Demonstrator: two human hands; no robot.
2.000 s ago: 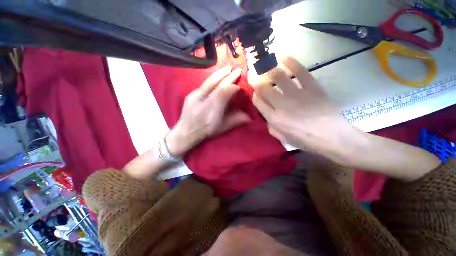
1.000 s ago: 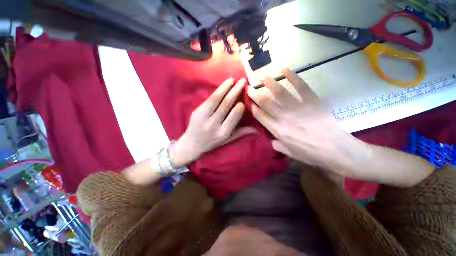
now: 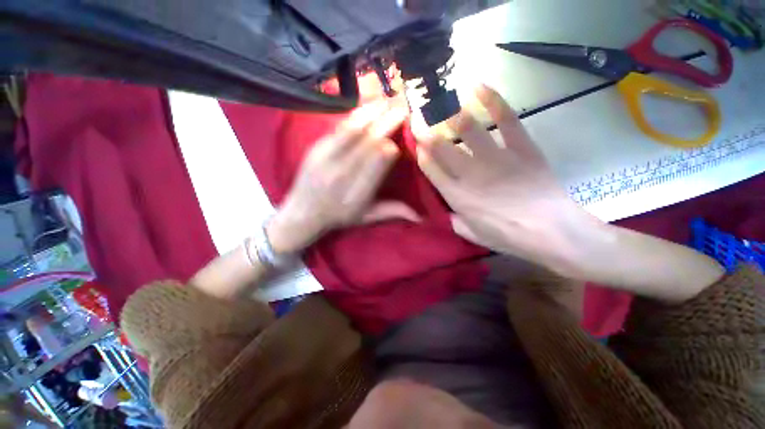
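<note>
A dark red garment panel (image 3: 394, 260) runs from under the sewing machine head (image 3: 210, 50) down to my lap. My left hand (image 3: 340, 180) lies flat on the cloth, fingers slightly apart and blurred, fingertips in the bright glow near the needle. My right hand (image 3: 499, 180) lies at the panel's right edge, fingers spread, partly on the cloth and partly on the pale table. A small black block (image 3: 440, 107) hangs at the machine just beyond my right fingertips. The needle and presser foot area is washed out by glare. I cannot see a firm grip in either hand.
Shears (image 3: 608, 63) with red and yellow handles lie on the pale table (image 3: 537, 117) at right. A printed scale (image 3: 671, 172) runs along its front edge. Another red piece (image 3: 117, 176) hangs at left. A blue basket (image 3: 725, 243) is at lower right. Small tools lie beyond the shears.
Since one second ago, both hands have moved forward, closer to the needle, and the cloth under them has shifted forward. The whole view has tilted slightly.
</note>
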